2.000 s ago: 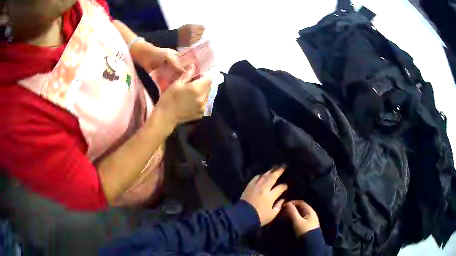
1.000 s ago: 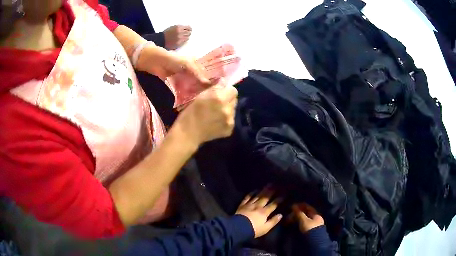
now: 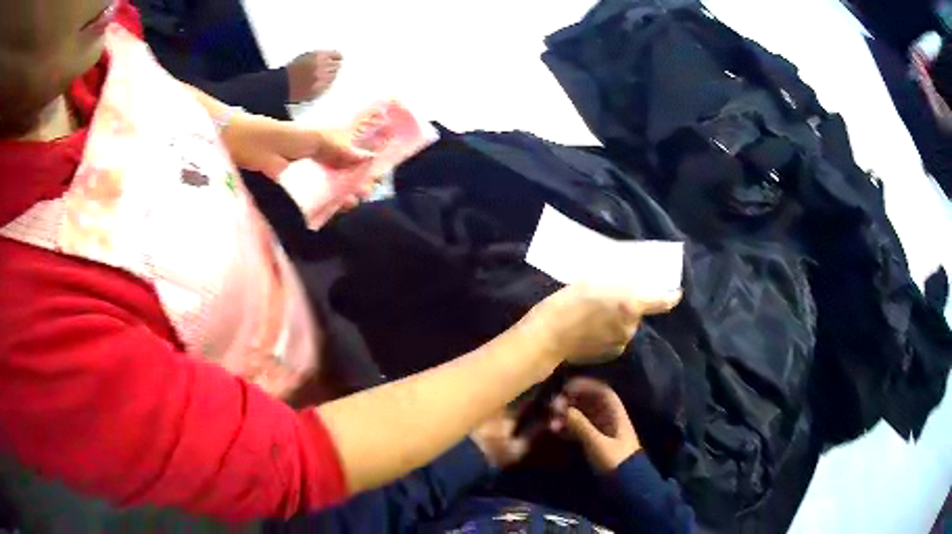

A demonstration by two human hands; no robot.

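Observation:
My left hand lies low on the black garment, partly covered by another person's forearm. Its fingers are hard to make out. My right hand is beside it, fingers curled and pinching dark cloth. The person in red holds pink-red banknotes in one hand, over the garment's far left part. The person's other hand holds out a blank white paper slip above the garment, just beyond my hands.
More black garments with shiny, wrinkled lining and small white marks lie to the right on the white table. Another hand with a dark sleeve rests at the far left. Part of another person shows at the upper right edge.
The person's near arm has reached across to the right, now with a white slip, over my left forearm. My left hand has moved slightly left and is less visible. The view has shifted right.

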